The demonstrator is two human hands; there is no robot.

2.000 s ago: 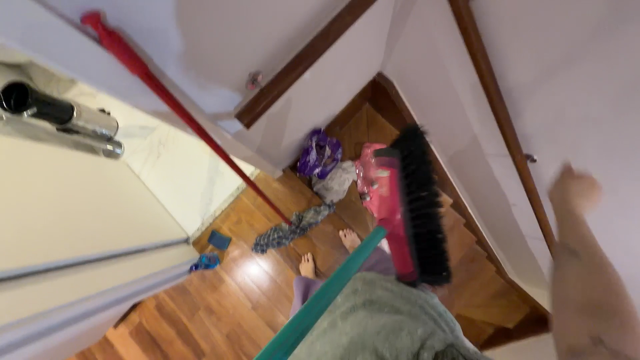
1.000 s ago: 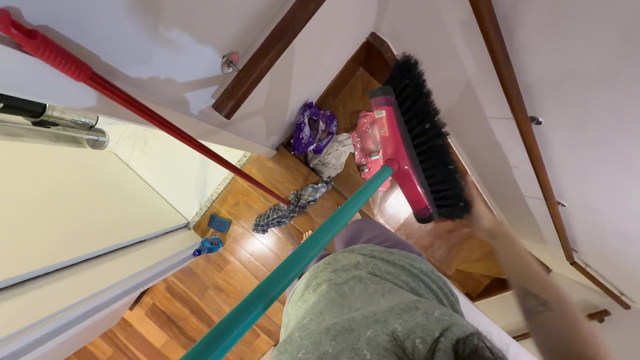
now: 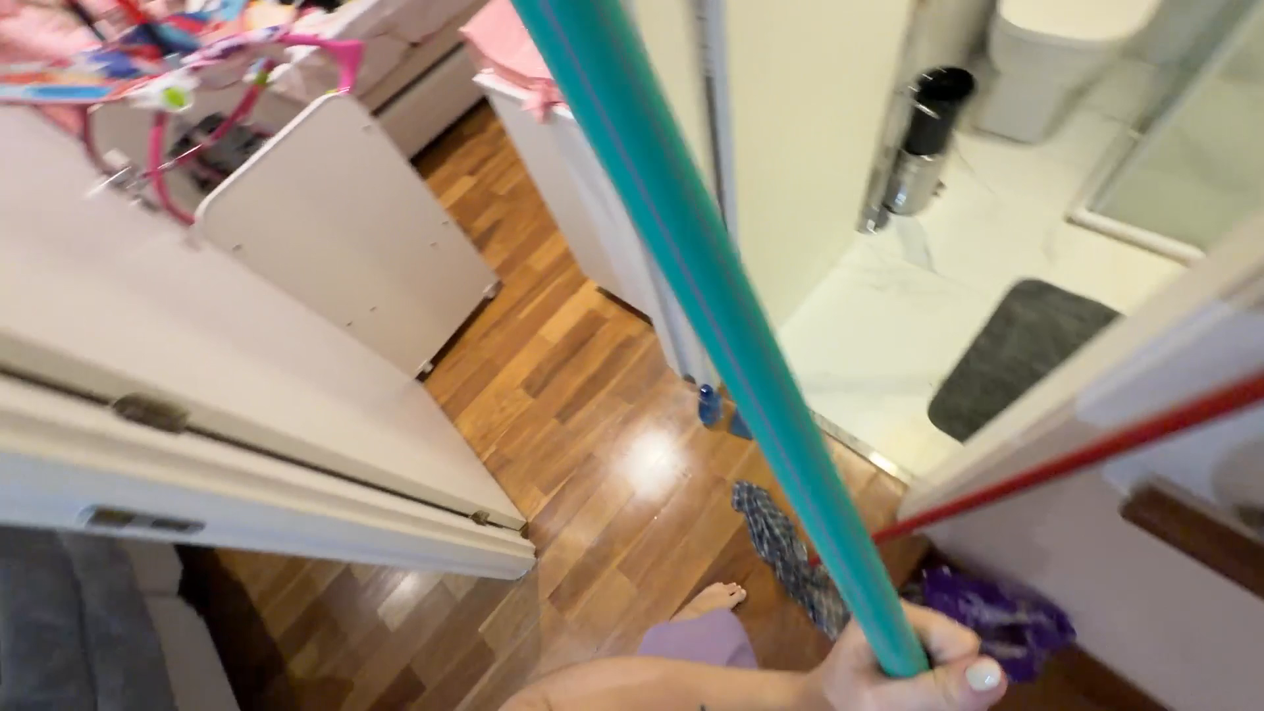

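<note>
My left hand (image 3: 904, 667) is closed around the lower visible end of a teal broom handle (image 3: 726, 296) at the bottom right of the head view. The handle slants up to the left and leaves the view at the top; the broom's brush is out of view. My right hand is not in view. Behind the handle, a mop with a red handle (image 3: 1066, 469) leans toward the right, its grey string head (image 3: 785, 553) on the wooden floor beside my bare foot (image 3: 721, 597).
A white door (image 3: 267, 395) stands at the left. A white panel (image 3: 346, 237), hangers (image 3: 252, 89) and a white cabinet (image 3: 573, 197) are beyond. A blue bottle (image 3: 708, 405) is near the bathroom doorway, with a grey mat (image 3: 1017, 355) inside. A purple bag (image 3: 997, 617) lies lower right.
The view has swung far to the left, toward the doors and room. The pink and black broom head, seen before, is out of view, as is the right arm. My left hand now shows on the handle.
</note>
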